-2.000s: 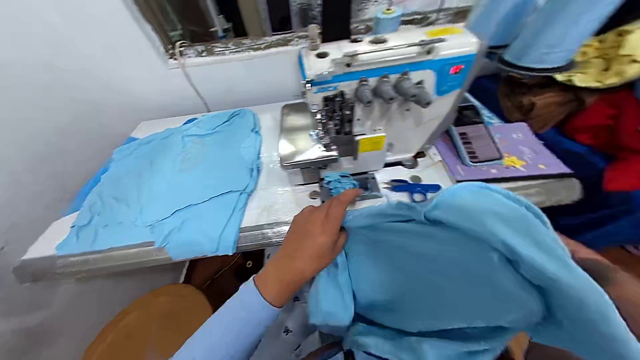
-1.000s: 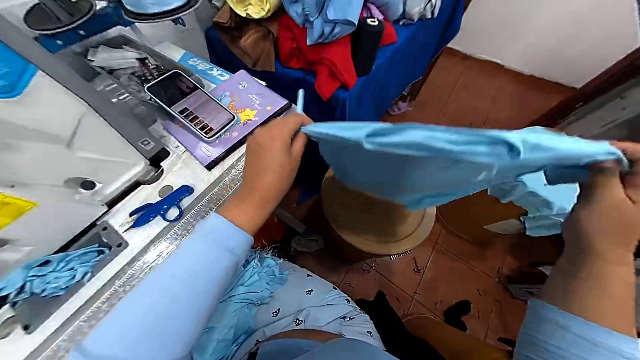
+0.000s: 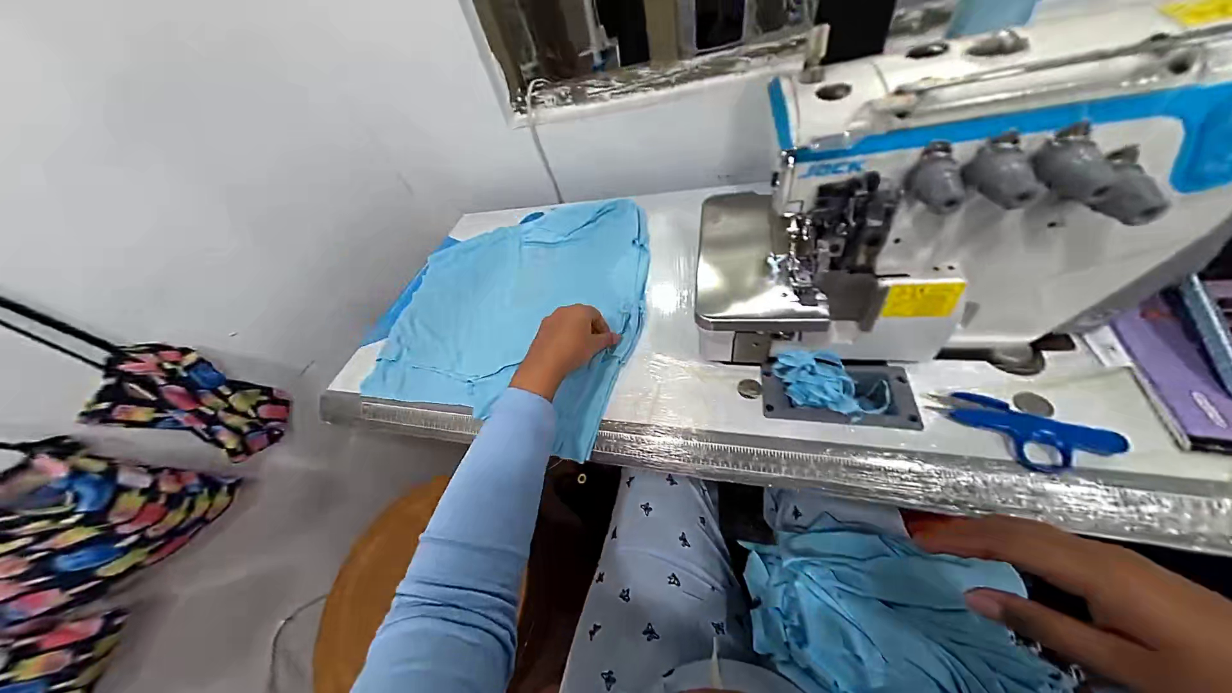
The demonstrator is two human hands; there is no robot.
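My left hand (image 3: 568,345) pinches the right edge of a light blue knit fabric piece (image 3: 525,279), part of a pile lying flat on the left of the sewing table. My right hand (image 3: 1088,587) has its fingers spread over a bunch of light blue fabric (image 3: 866,597) on my lap; whether it grips any of it I cannot tell. Blue thread snips (image 3: 1035,430) lie on the table beside a grey tray (image 3: 900,399) that holds light blue scraps (image 3: 828,383). The white Jack overlock machine (image 3: 1039,241) stands behind them.
The table's front edge (image 3: 731,462) bears a measuring tape under clear wrap. A round wooden stool top (image 3: 395,577) is below on the left. Floral dark garments (image 3: 96,529) hang at the far left. A purple box (image 3: 1179,356) lies at the right, near a phone-like edge.
The light blue piece stretched between both hands a second ago is no longer in them. My left hand is now at the fabric pile, my right over my lap. The view has swung left.
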